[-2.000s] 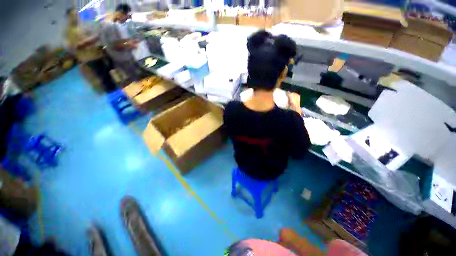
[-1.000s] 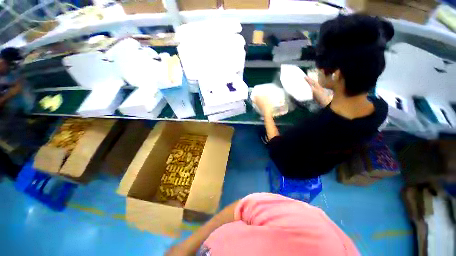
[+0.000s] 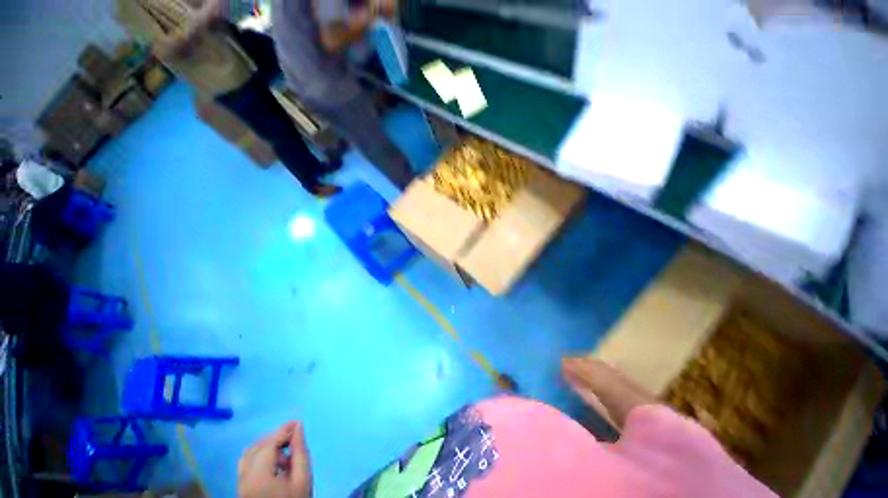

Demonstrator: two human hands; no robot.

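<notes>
My left hand (image 3: 277, 463) is low in the picture, cut off by the bottom edge. Its fingers are curled, and I cannot tell whether it holds anything small. My right hand (image 3: 604, 385) is blurred beside the near flap of a big brown carton (image 3: 672, 316); I see nothing in it, but its fingers are unclear. The carton is open and holds many yellow-brown parts (image 3: 745, 389). A second open brown carton (image 3: 521, 233) with similar golden parts (image 3: 480, 177) stands farther along the bench.
White boxes (image 3: 623, 146) stand on the green bench (image 3: 536, 102) at the right, with pale yellow pieces (image 3: 456, 88) farther along. Two people (image 3: 341, 92) stand at the top. A blue stool (image 3: 368, 231) is near the second carton; several more (image 3: 161, 387) stand left on the blue floor.
The view has swung left along the bench. The seated person in black is out of the picture. My left hand has come into view, and the cartons appear farther right.
</notes>
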